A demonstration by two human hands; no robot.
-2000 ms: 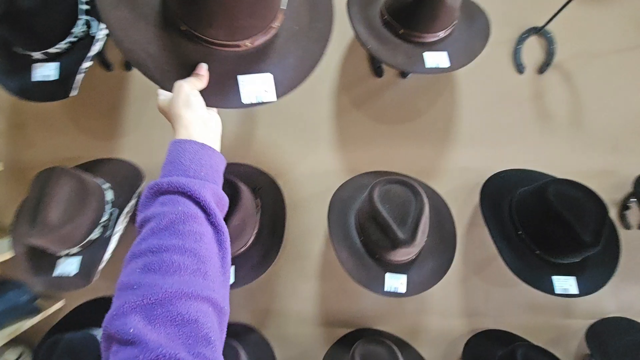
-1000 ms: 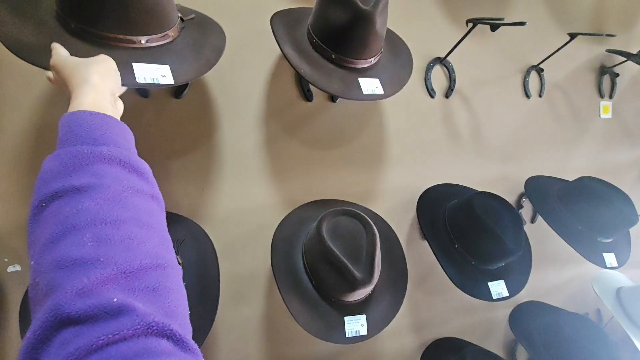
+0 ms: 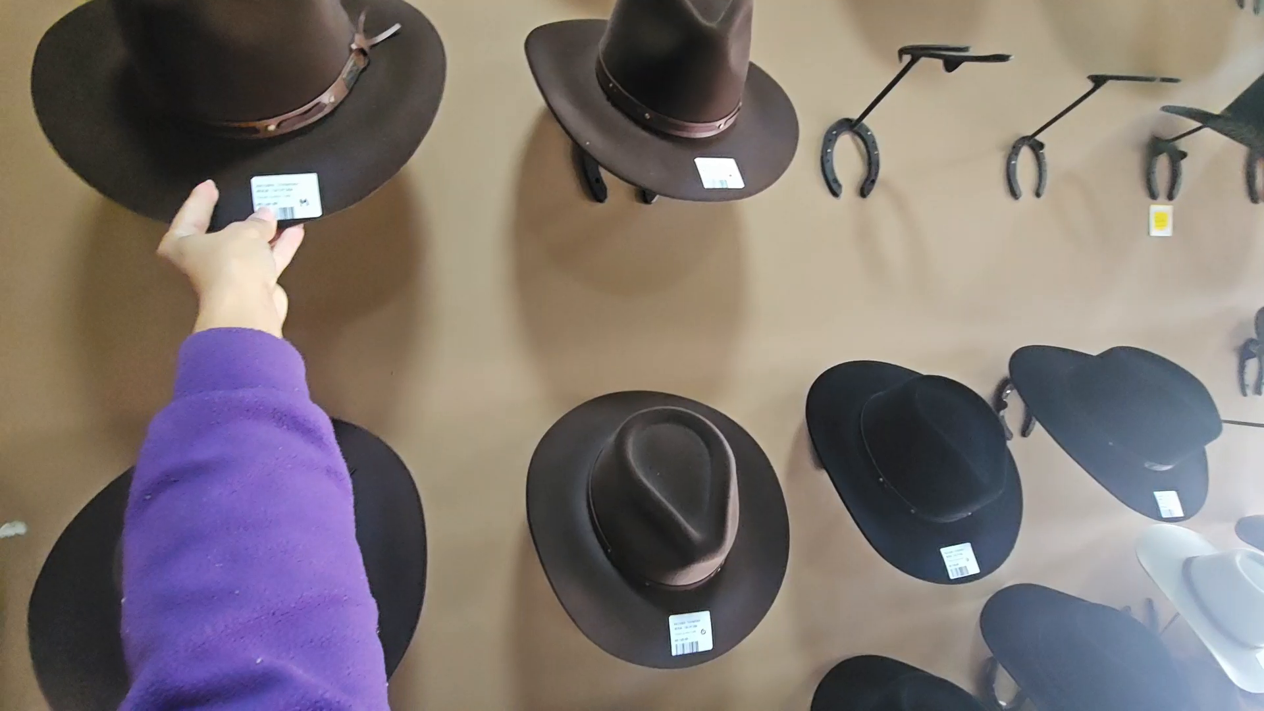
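Observation:
My left hand (image 3: pixel 232 247), at the end of a purple fleece sleeve, holds the front edge of a dark brown felt cowboy hat (image 3: pixel 109 109) at the upper left. One fingertip overlaps the lower edge of the white barcode tag (image 3: pixel 286 195) on its brim; the other fingers are partly hidden. The hat has a brown leather band with a loose tie (image 3: pixel 370 35). Beneath my forearm, another dark hat (image 3: pixel 390 533) is partly covered. A second brown hat (image 3: pixel 671 94) with a leather band is to the right. My right hand is not in view.
Lower down on the tan wall (image 3: pixel 454 296) hang a brown hat (image 3: pixel 671 494), black hats (image 3: pixel 933 449) and a white hat (image 3: pixel 1229 592). Horseshoe hat brackets (image 3: pixel 849 158) stick out at the upper right, above a small yellow-and-white tag (image 3: pixel 1160 220).
The upper-left hat's front brim has tipped down, covering the bracket ends that showed beneath it one second ago. My fingers have moved nearer its tag. The view has shifted right since the first frame.

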